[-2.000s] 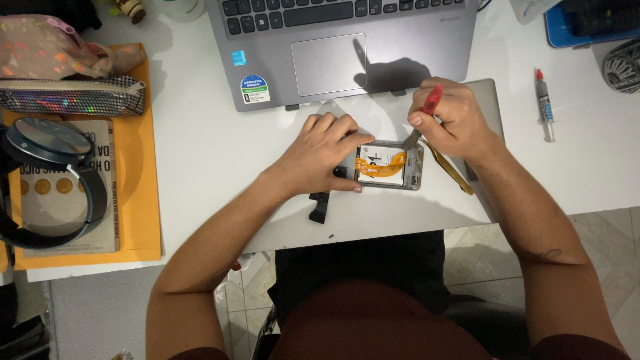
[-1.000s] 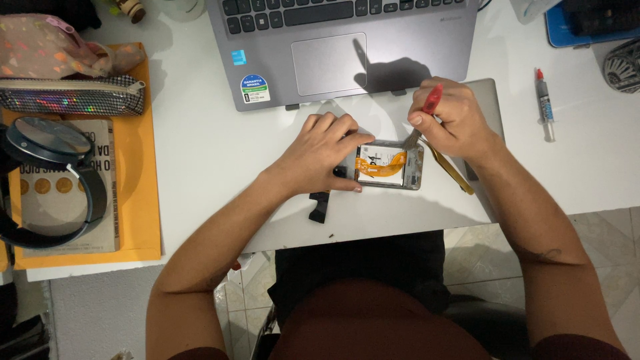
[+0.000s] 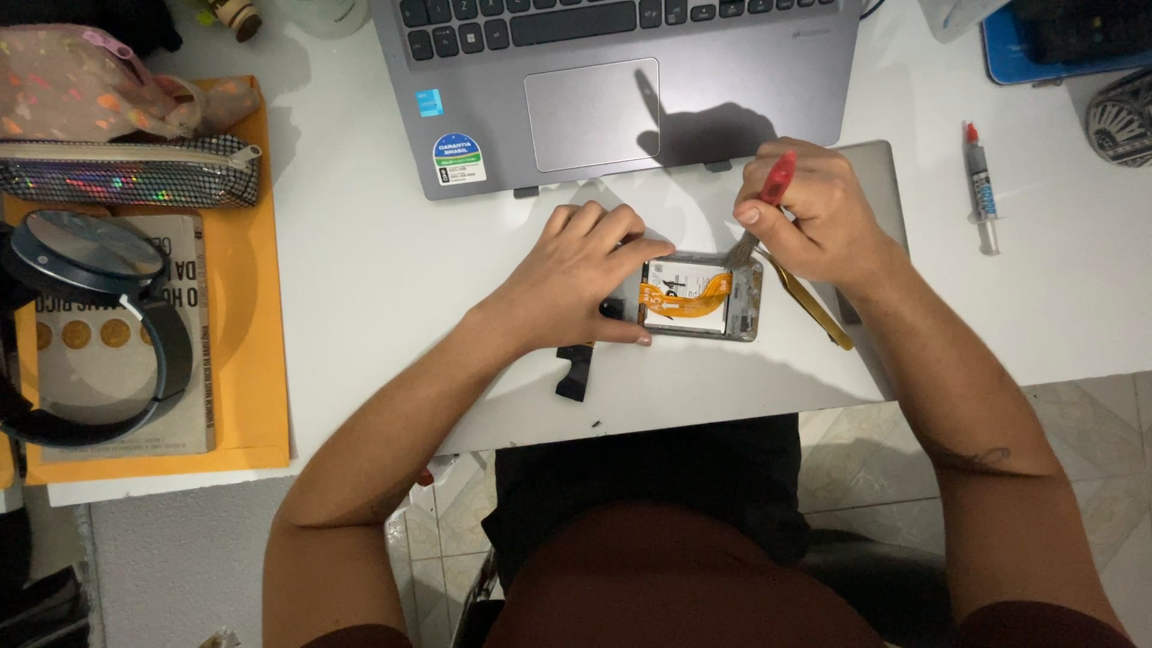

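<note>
An opened smartphone (image 3: 745,301) lies on the white desk, its battery (image 3: 688,313) showing with an orange flex cable (image 3: 686,301) across it. My left hand (image 3: 589,274) grips the phone's left end between thumb and fingers, hiding that end. In my right hand (image 3: 805,211) is a red-handled brush (image 3: 778,180), tilted, its bristles touching the phone's upper right corner. Gold tweezers (image 3: 814,310) lie just right of the phone, partly under my right hand. A black flex part (image 3: 574,371) lies below my left hand.
A laptop (image 3: 630,171) stands beyond the phone. A flat grey panel (image 3: 880,198) lies under my right forearm. Farther right are a syringe (image 3: 982,193) and a blue tray (image 3: 999,54). On the left, headphones (image 3: 171,360) rest on a book (image 3: 193,396) and an orange envelope (image 3: 261,378), beside pouches (image 3: 207,184).
</note>
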